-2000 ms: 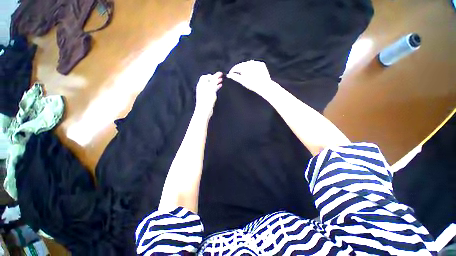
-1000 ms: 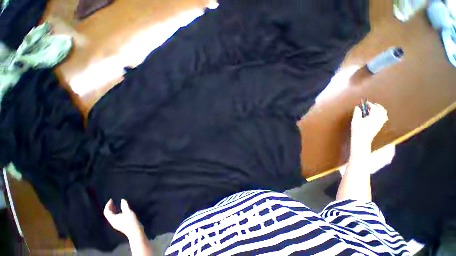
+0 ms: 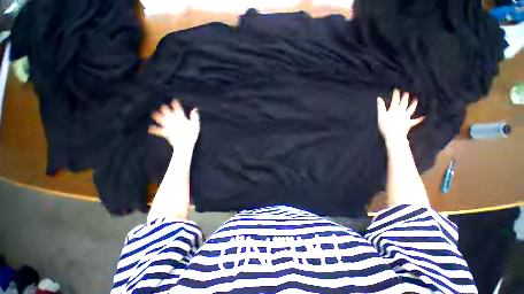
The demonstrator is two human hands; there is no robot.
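A black dress (image 3: pixel 287 126) lies spread across the middle of the table, wrinkled, its near edge by my body. My left hand (image 3: pixel 177 126) rests on its left part with fingers spread, holding nothing. My right hand (image 3: pixel 397 118) rests on its right part, fingers spread, holding nothing. Teal thread snips (image 3: pixel 448 176) lie on the table to the right of my right forearm.
A black garment heap (image 3: pixel 80 69) lies at the left, and more bunched black cloth (image 3: pixel 431 46) at the upper right. A grey cylinder (image 3: pixel 489 130) lies at the right. The wooden table's (image 3: pixel 51 193) curved edge crosses the near side. Black cloth (image 3: pixel 488 241) hangs at lower right.
The snips have left my right hand and lie on the table. Both hands have moved onto the dress, fingers spread. The dress now lies bunched differently, and the view has shifted.
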